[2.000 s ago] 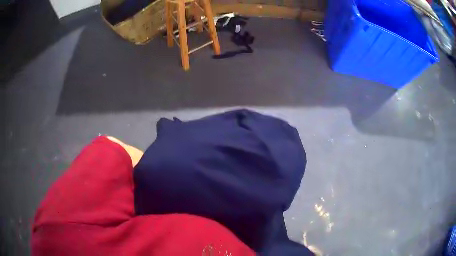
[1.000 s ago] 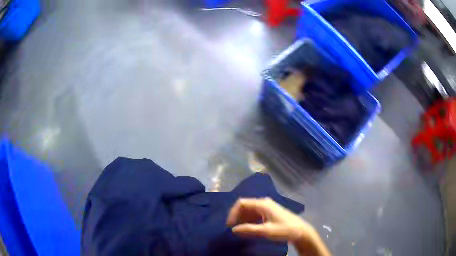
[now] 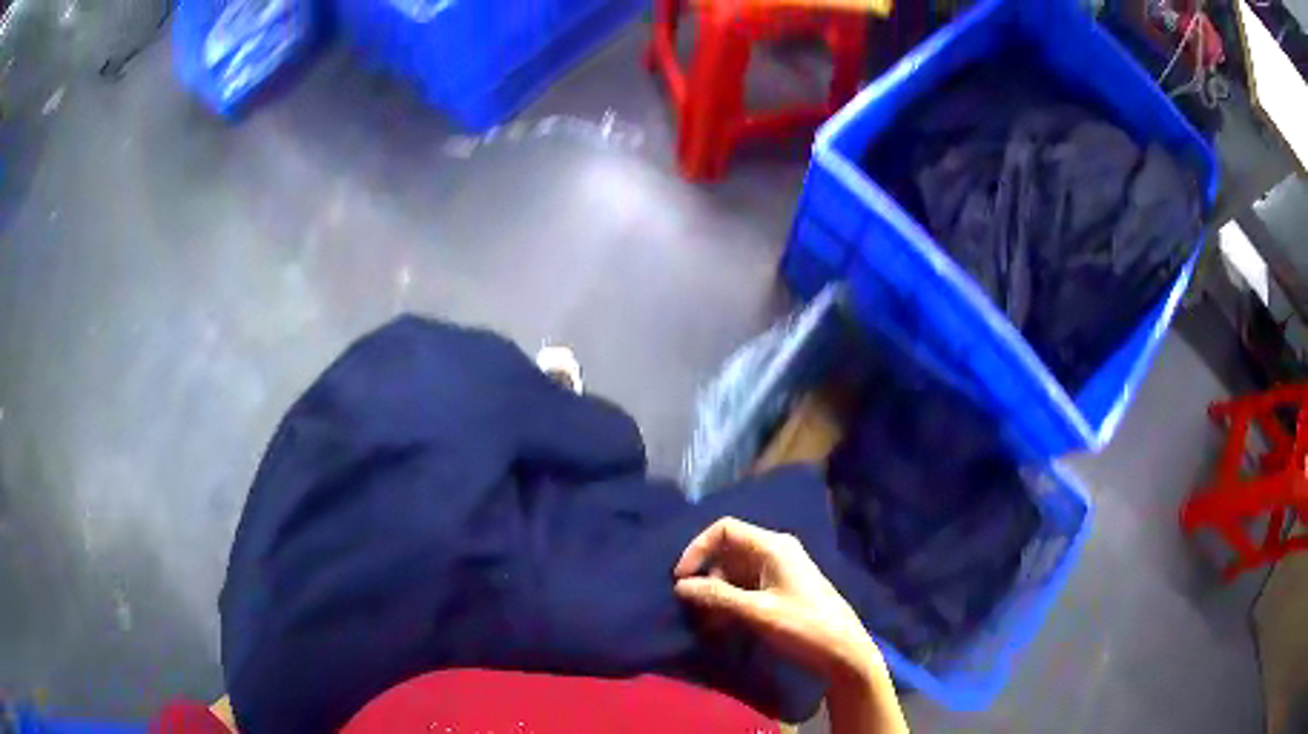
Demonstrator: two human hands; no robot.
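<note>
A navy garment point(image 3: 430, 502) is bundled in front of my red-clothed body, across the lower left and middle. My right hand point(image 3: 760, 595) is over its right part, with thumb and fingers curled and fingertips against the cloth. Whether they pinch it cannot be told. My left hand is hidden, apparently by the garment; only a red sleeve and a sliver of skin show at the lower left edge.
A large blue bin point(image 3: 932, 273) holds dark cloth at the upper right. A smaller blue basket point(image 3: 1069, 552) with dark cloth and a tan piece adjoins it. Red stools stand at top centre point(image 3: 703, 101) and far right point(image 3: 1255, 495). Blue containers point(image 3: 474, 65) are at the top left.
The view has swung from a wooden stool and blue bin to the filled bin and basket, now closer. My right hand has come into view over the garment.
</note>
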